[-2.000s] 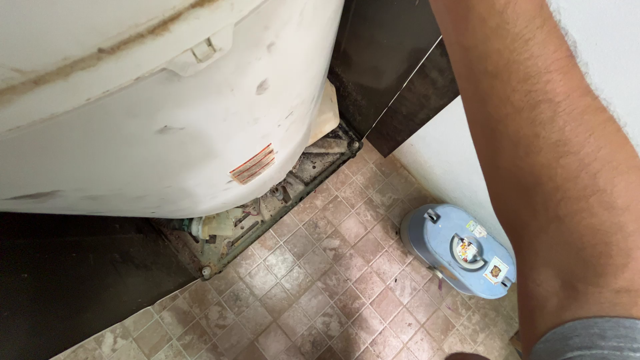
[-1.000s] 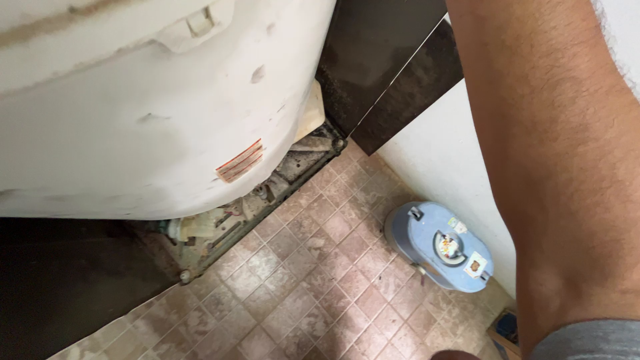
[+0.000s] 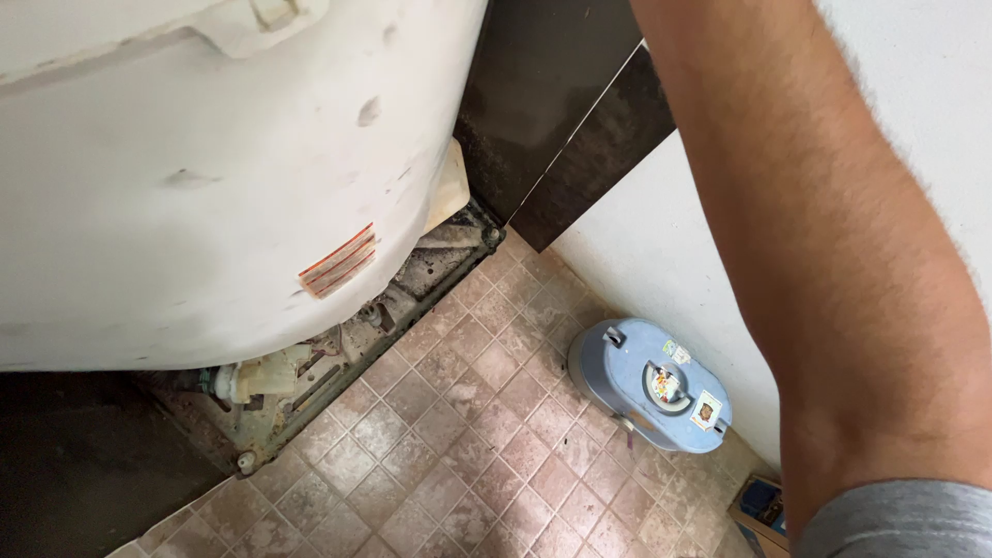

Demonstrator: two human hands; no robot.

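A bare forearm with a grey sleeve reaches up the right side of the view; its hand lies beyond the top edge, so what it holds or touches is hidden. No other hand shows. The white plastic washing machine tub (image 3: 232, 201), smudged and bearing a worn label (image 3: 338, 261) with red lines, fills the upper left. Beneath it is the dirty metal base frame (image 3: 372, 372) of the machine. A translucent plastic pump or valve housing (image 3: 267, 373) sits at the frame's lower left.
Dark cabinet panels (image 3: 554, 101) flank the tub. A light blue oval container (image 3: 655, 384) with a round handle and stickers stands on the tiled floor (image 3: 434, 449) by the white wall (image 3: 651, 225). An open cardboard box (image 3: 763, 515) is at the lower right.
The view has shifted slightly, and more of the cardboard box shows at the lower right. The forearm still reaches past the top edge.
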